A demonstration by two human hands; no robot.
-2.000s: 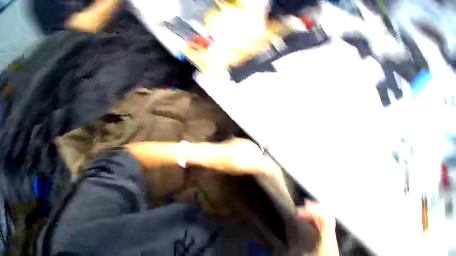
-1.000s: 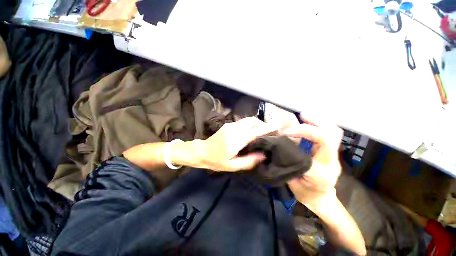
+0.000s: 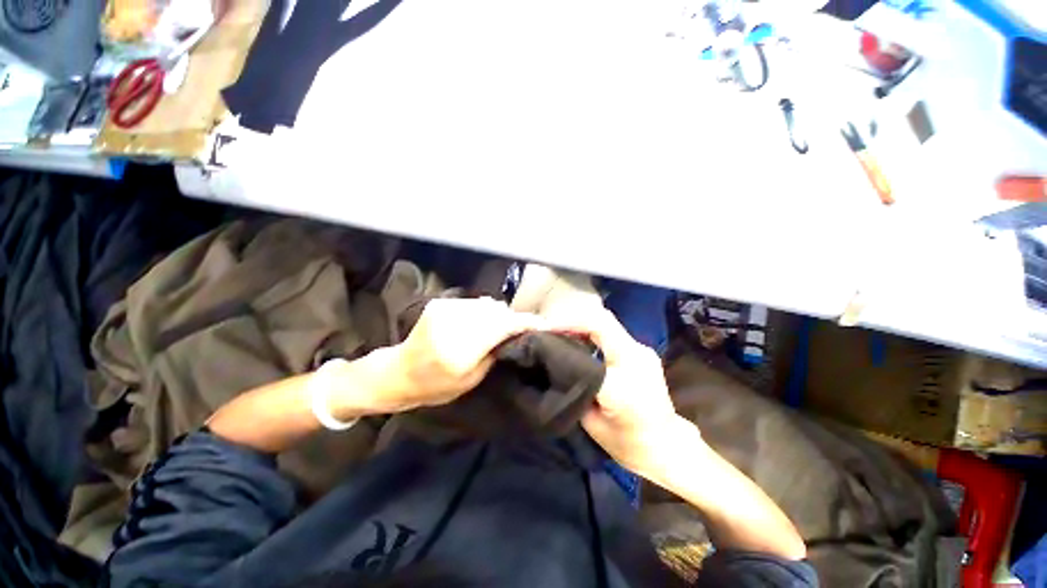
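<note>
A brown garment (image 3: 551, 373) is bunched over my lap, with a folded edge held up between my hands below the table's front edge. My left hand (image 3: 454, 350) grips it from the left and wears a white band at the wrist. My right hand (image 3: 626, 385) grips it from the right. The fold shows a dark opening between the hands. My fingertips are partly hidden by the cloth and washed out by glare.
The white table (image 3: 517, 149) bears black strips (image 3: 287, 57), red-handled scissors (image 3: 137, 92), orange-handled snips (image 3: 869, 163) and a small black looped tool (image 3: 793, 126). Brown cloth (image 3: 230, 310) lies left and right, black cloth (image 3: 40, 322) far left, a cardboard box (image 3: 861, 385) under the table.
The view has swung from a blurred, tilted angle to a steadier one. My hands, spread apart along the cloth at first, are now close together on the bunched edge.
</note>
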